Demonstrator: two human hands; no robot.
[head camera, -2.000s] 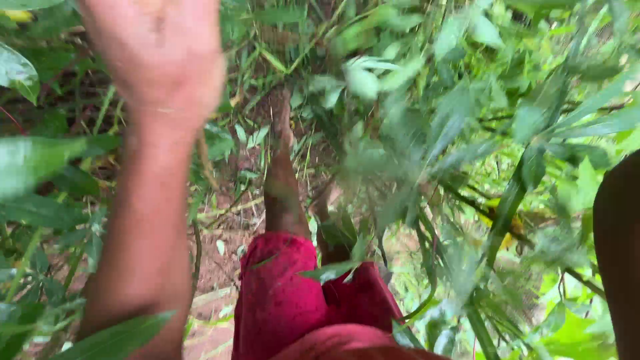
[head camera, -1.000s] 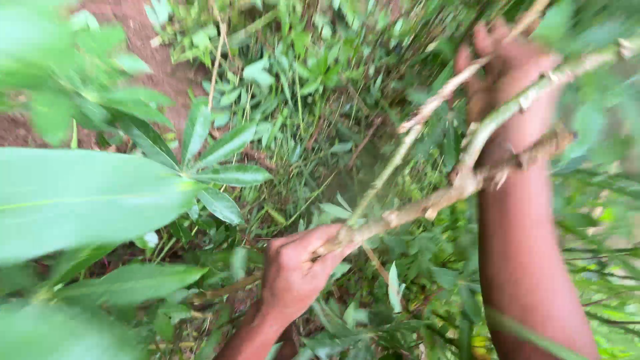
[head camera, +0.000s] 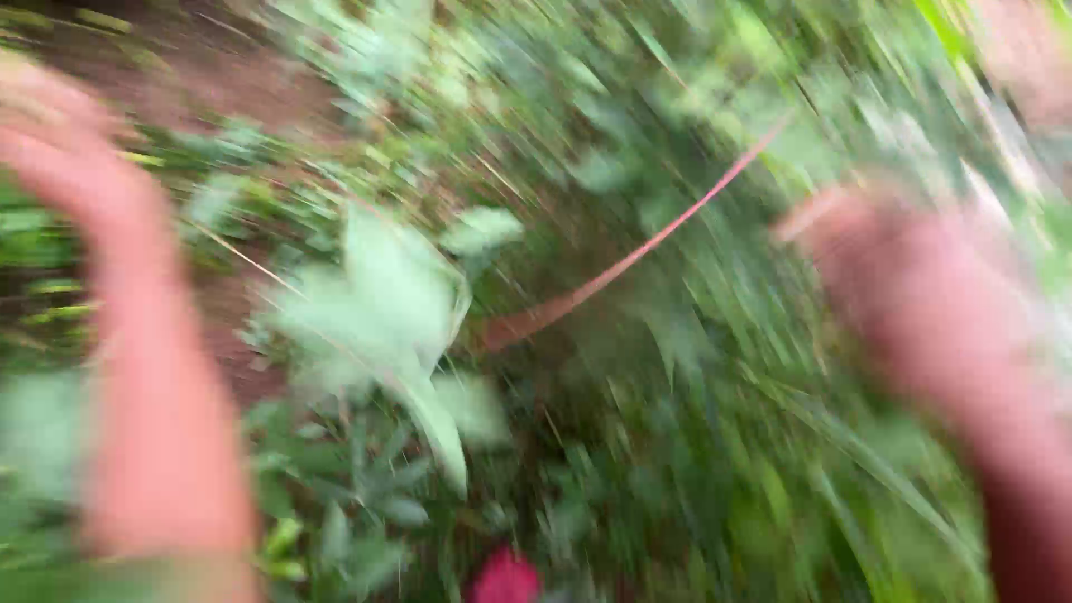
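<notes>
Motion blurs the whole view. My left hand (head camera: 50, 126) is raised at the upper left edge, its forearm running down to the bottom; its fingers are smeared and partly cut off, and no held object can be made out. At the right, my right hand (head camera: 871, 234) reaches in among green leaves, with a short pale streak at its fingertips that I cannot identify. Between the hands a thin reddish stem or strip (head camera: 628, 260) curves up to the right. Broad pale green leaves (head camera: 385, 301) hang left of the middle.
Dense foliage (head camera: 712, 469) fills the middle and right. Bare brown soil (head camera: 226, 84) shows at the upper left. A bit of red cloth (head camera: 505, 578) is at the bottom edge. A blurred pinkish shape (head camera: 1026, 59) lies in the upper right corner.
The forked branch that my left hand gripped one second ago is no longer plainly seen. My hands are now wide apart, the left one at the left edge. The view has shifted.
</notes>
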